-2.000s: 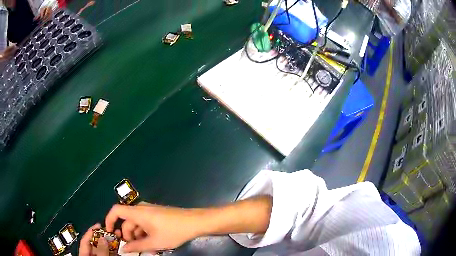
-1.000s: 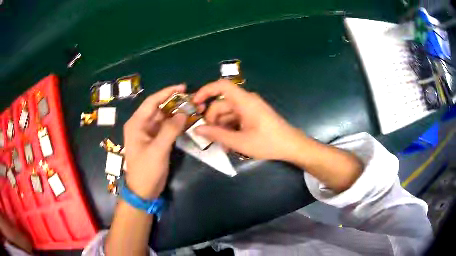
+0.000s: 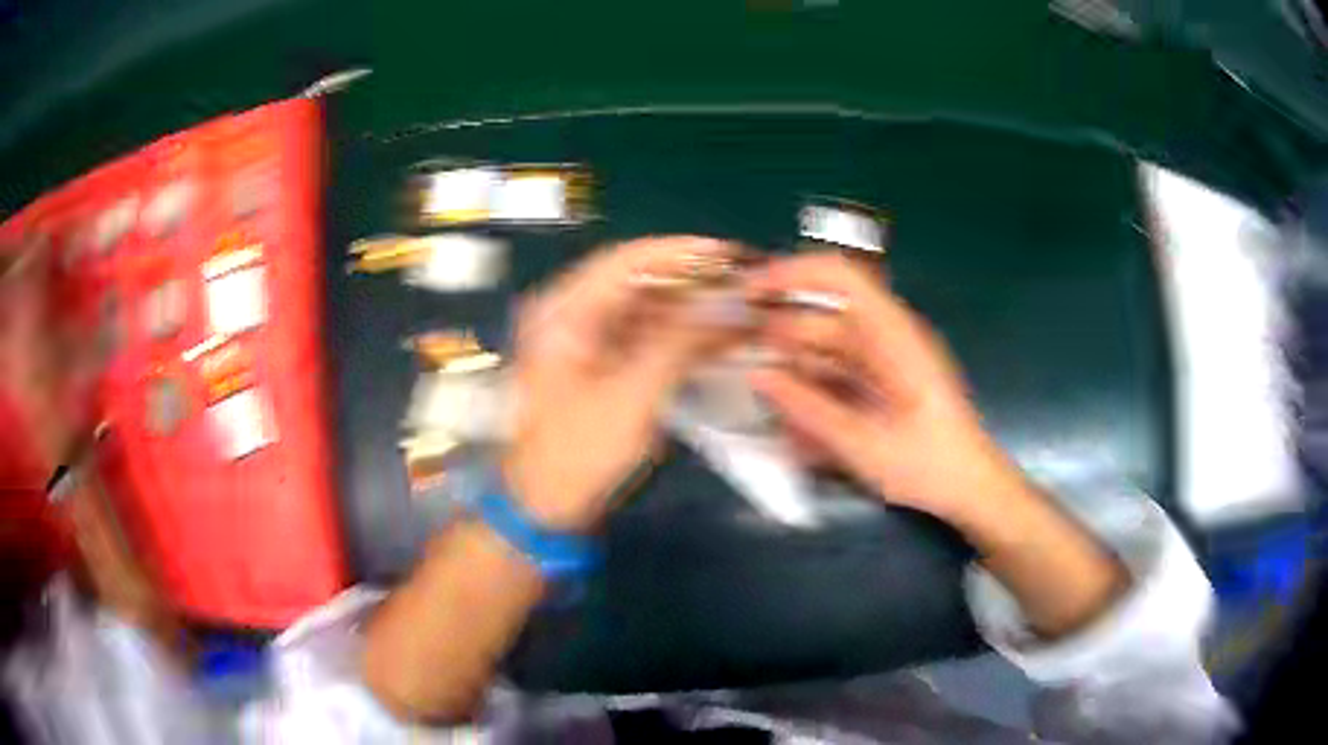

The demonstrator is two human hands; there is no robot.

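The picture is blurred. My left hand [image 3: 605, 371], with a blue strap on its wrist, holds a small watch housing [image 3: 682, 272] in its fingertips. My right hand [image 3: 881, 379] meets it from the right, its fingers bent around a pale display module [image 3: 733, 396] that is mostly hidden; exact contact is unclear. A white paper or cloth piece [image 3: 757, 473] lies below and between the hands. Two watch housings [image 3: 532, 195] lie side by side beyond my left hand, and another housing [image 3: 842, 226] lies beyond my right hand. Display modules [image 3: 463, 262] with orange-gold tails lie left of my left hand.
A red tray [image 3: 323, 335] holding display modules stands at the left. Another person's blurred arm and hand [image 3: 95, 510] are at its near left side. A white board [image 3: 1231, 349] is at the right edge. A thin dark item [image 3: 338, 82] lies beyond the tray.
The view has swung left and down, bringing in the red tray and, lately, more of the other person's arm. My hands remain together at the housing. The hoses and gauge have left the view.
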